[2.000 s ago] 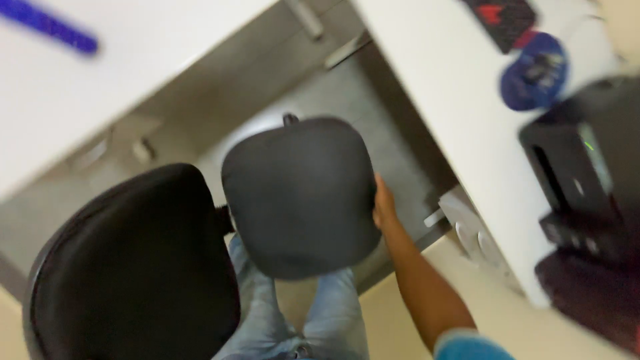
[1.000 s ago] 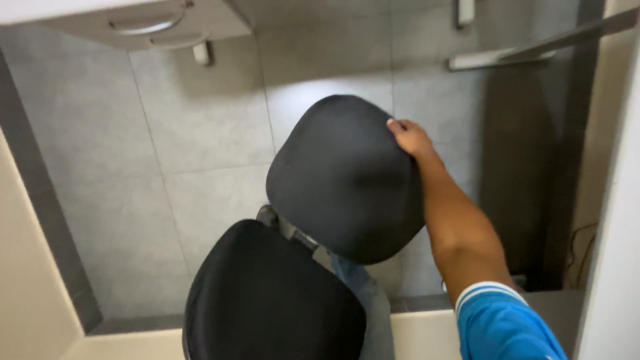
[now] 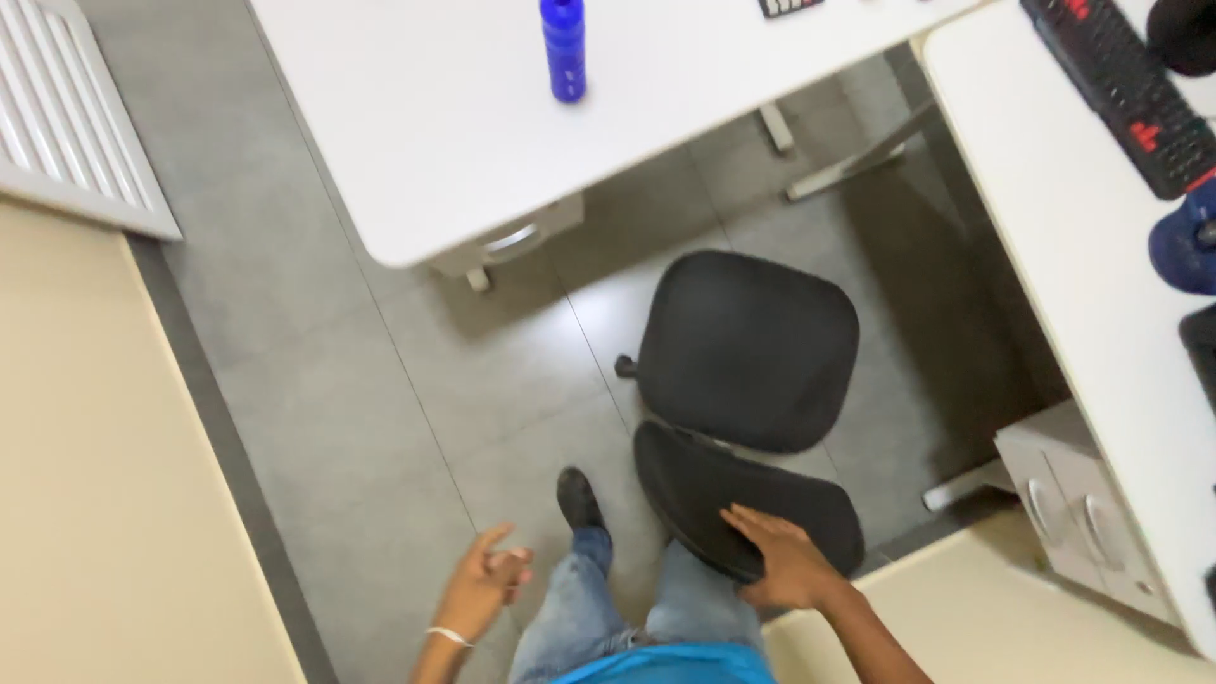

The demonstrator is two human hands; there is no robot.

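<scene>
A black office chair stands on the tiled floor, its padded seat (image 3: pixel 750 351) turned away from me and its backrest (image 3: pixel 698 475) close to my legs. My right hand (image 3: pixel 784 560) rests on the backrest with its fingers spread, not wrapped around it. To the left, my left hand (image 3: pixel 483 581) hangs in the air beside my leg, fingers apart and holding nothing. A dark caster or lever (image 3: pixel 625 367) sticks out at the seat's left side. The chair's base is hidden under the seat.
A white desk (image 3: pixel 456 133) with a blue bottle (image 3: pixel 566 52) lies ahead. On the right, another white desk (image 3: pixel 1054 237) bears a black keyboard (image 3: pixel 1130 95), with a drawer cabinet (image 3: pixel 1083 513) below. A beige wall (image 3: pixel 104 456) runs along the left; a slatted white panel (image 3: pixel 71 123) is at upper left.
My right hand has gone from the seat's edge to the backrest. My left hand has come into view. The view has turned and now takes in both desks.
</scene>
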